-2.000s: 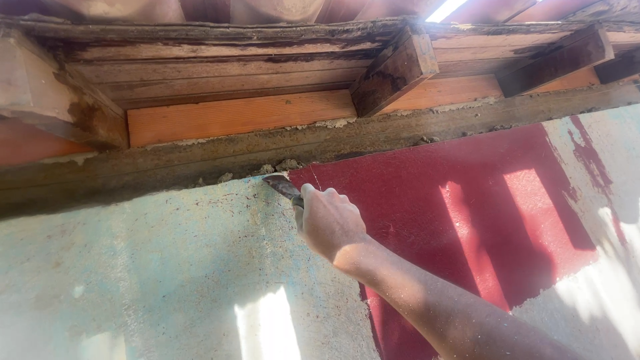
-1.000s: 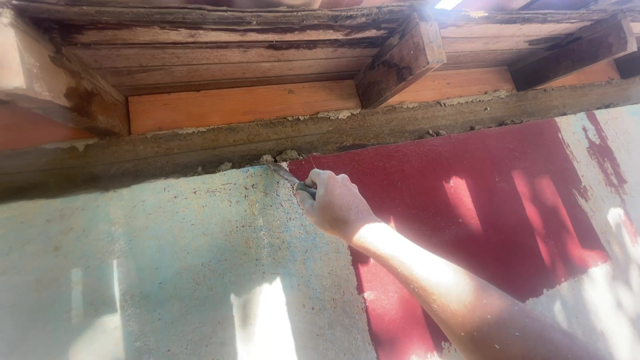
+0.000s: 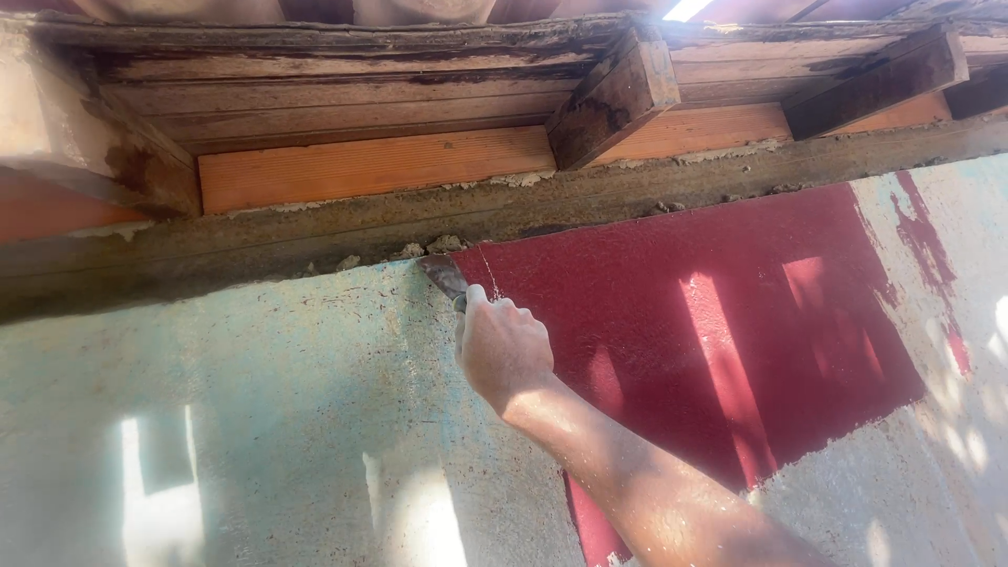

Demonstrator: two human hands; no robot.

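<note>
My right hand (image 3: 505, 346), dusted pale, is closed around the handle of a putty knife (image 3: 443, 276). Its flat metal blade points up and left and rests at the top edge of the wall, where the dark red paint (image 3: 709, 315) meets the bare pale green plaster (image 3: 236, 370). Small lumps of mortar (image 3: 446, 244) lie just above the blade, along the foot of a weathered beam. A thin pale line runs down the red paint beside my knuckles. My forearm crosses the red area from the lower right. My left hand is out of the frame.
Overhead, a long weathered beam (image 3: 378, 220) runs along the wall top. Wooden rafter ends (image 3: 618, 102) jut out above it, with orange-brown boards (image 3: 378, 169) between them. Roof tiles (image 3: 425, 9) show at the top edge. Patches of sunlight fall on the wall.
My right hand stays near the upper left corner of the red paint, holding the putty knife throughout. The blade's angle against the wall top has shifted slightly.
</note>
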